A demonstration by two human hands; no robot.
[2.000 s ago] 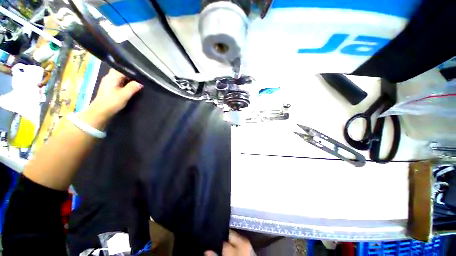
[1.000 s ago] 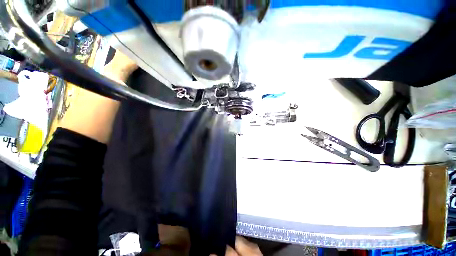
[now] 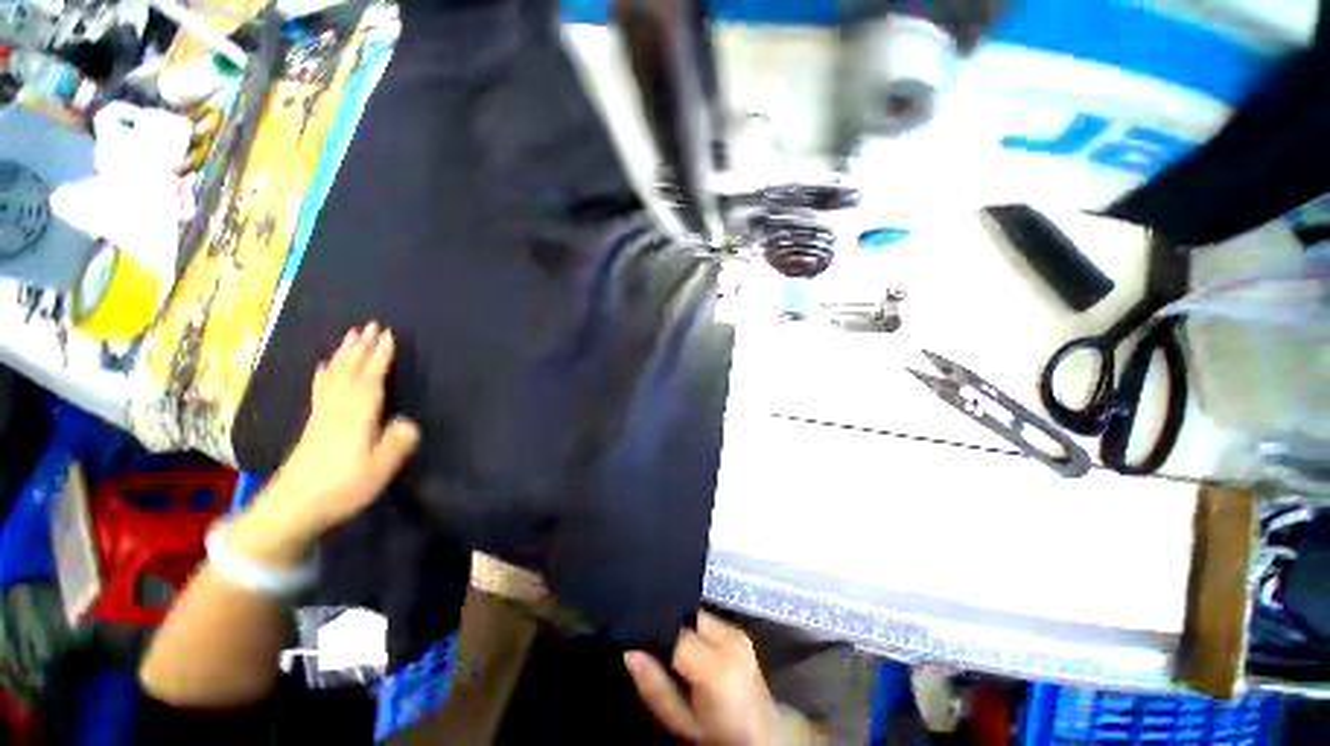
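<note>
A large black garment panel (image 3: pixel 496 321) lies over the table left of and under the needle area (image 3: pixel 715 255), its lower part hanging past the front edge. My left hand (image 3: pixel 347 437) lies on the panel's left part, palm down with fingers extended and thumb apart. My right hand (image 3: pixel 715 682) is at the bottom, at the panel's lower right corner, with the cloth edge between thumb and fingers. The white and blue machine head (image 3: pixel 1079 131) is above, partly blurred.
Thread snips (image 3: pixel 1004 414), black-handled scissors (image 3: pixel 1116 394) and a black handle (image 3: pixel 1047 255) lie on the right of the table. A small brown-edged box (image 3: pixel 1214 590) is at the far right. Yellow tape (image 3: pixel 117 295) is at left. A red stool (image 3: pixel 161 539) and blue crate (image 3: pixel 1145 717) are below.
My left hand has come back from behind the machine arm to the panel's lower left. My right hand shows more fully. The view has shifted, and more of the panel shows at left.
</note>
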